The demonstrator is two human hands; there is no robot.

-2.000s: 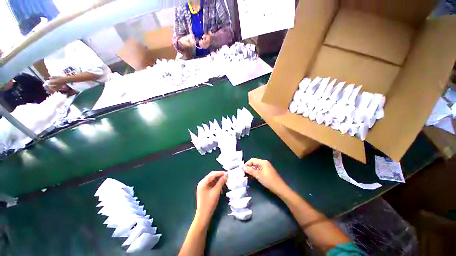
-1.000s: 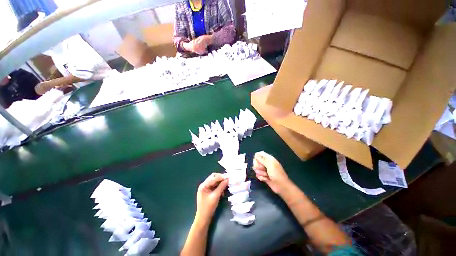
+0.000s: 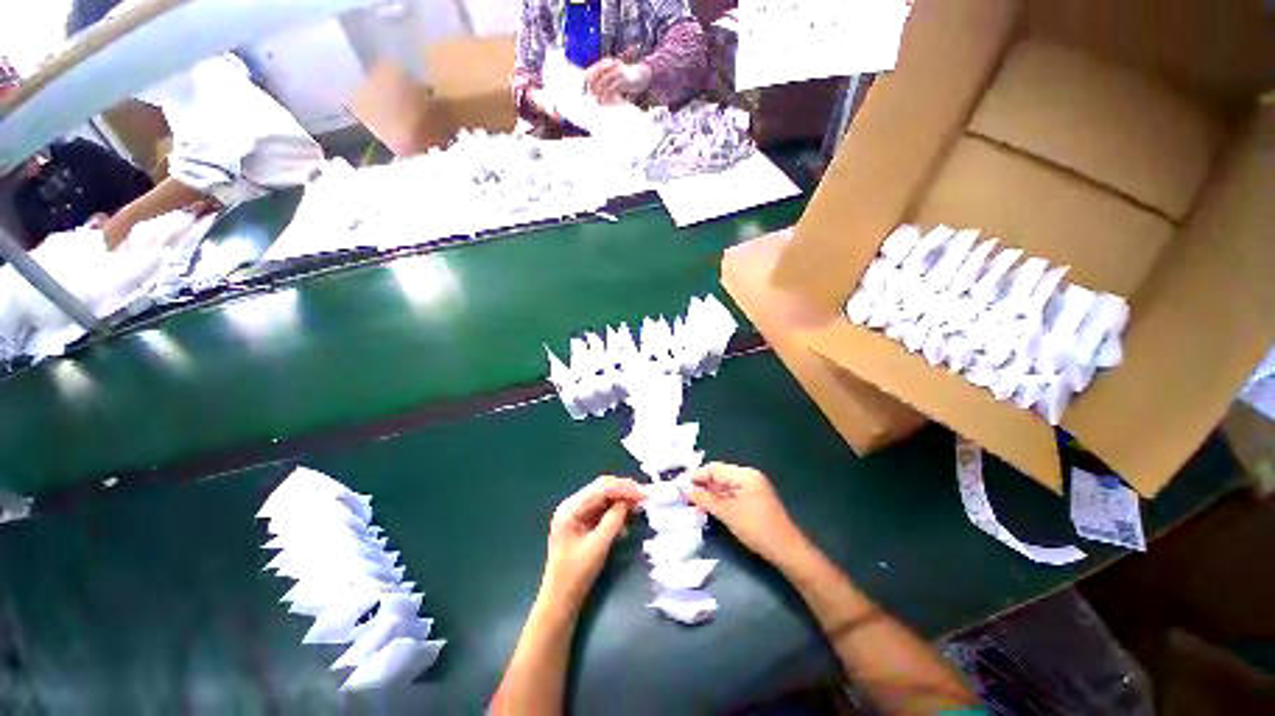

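A row of overlapping white wrapped packets (image 3: 677, 548) lies lengthwise in front of me on the dark green bench. Its far end meets a crosswise row of packets (image 3: 643, 358). My left hand (image 3: 593, 527) pinches the left edge of the lengthwise row near its middle. My right hand (image 3: 738, 504) has its fingertips on the right edge at the same height. Both hands are bare. Another nested row of packets (image 3: 350, 581) lies on the bench at the left, untouched.
An open carton (image 3: 1084, 154) tilts at the right with packet rows (image 3: 990, 319) inside, on a flat brown box (image 3: 818, 371). A curved paper strip (image 3: 996, 518) and a printed label (image 3: 1107, 509) lie beside it. People work opposite at a white heap (image 3: 490, 182).
My right hand was off the row a second ago and is back at its right edge. The view has shifted a little. The person opposite now holds something white.
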